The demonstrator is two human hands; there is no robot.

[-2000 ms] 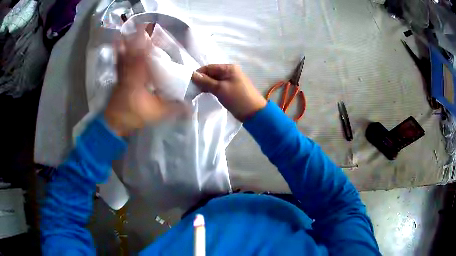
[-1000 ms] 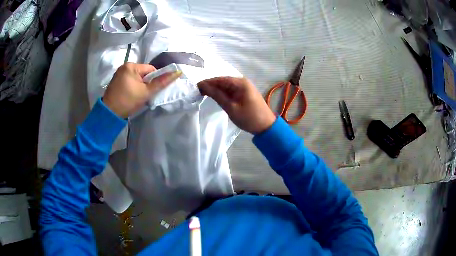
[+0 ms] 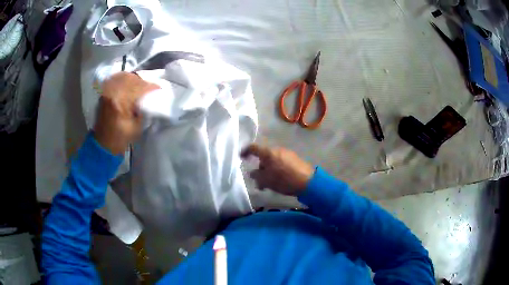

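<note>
A white shirt [image 3: 184,161] lies on the cloth-covered table at the left, its lower part towards my body. Its round collar [image 3: 134,34] stands at the far left, with a dark label inside. A dark strip shows across the cloth below the collar. My left hand [image 3: 121,108], blurred, is closed on white cloth of the shirt at its left side. My right hand [image 3: 279,168] is just right of the shirt's edge, fingers bent and apart, with nothing seen in it.
Orange-handled scissors [image 3: 304,100] lie on the pale table cloth [image 3: 335,28] right of the shirt. Dark thread snips [image 3: 373,119] and a phone [image 3: 446,123] against a black block [image 3: 417,136] lie further right. A blue frame-like object [image 3: 485,61] is at the far right.
My right hand has left the shirt's cloth and moved down towards me. My left hand has moved slightly left and down with the cloth. The view has shifted, so the table items sit further left.
</note>
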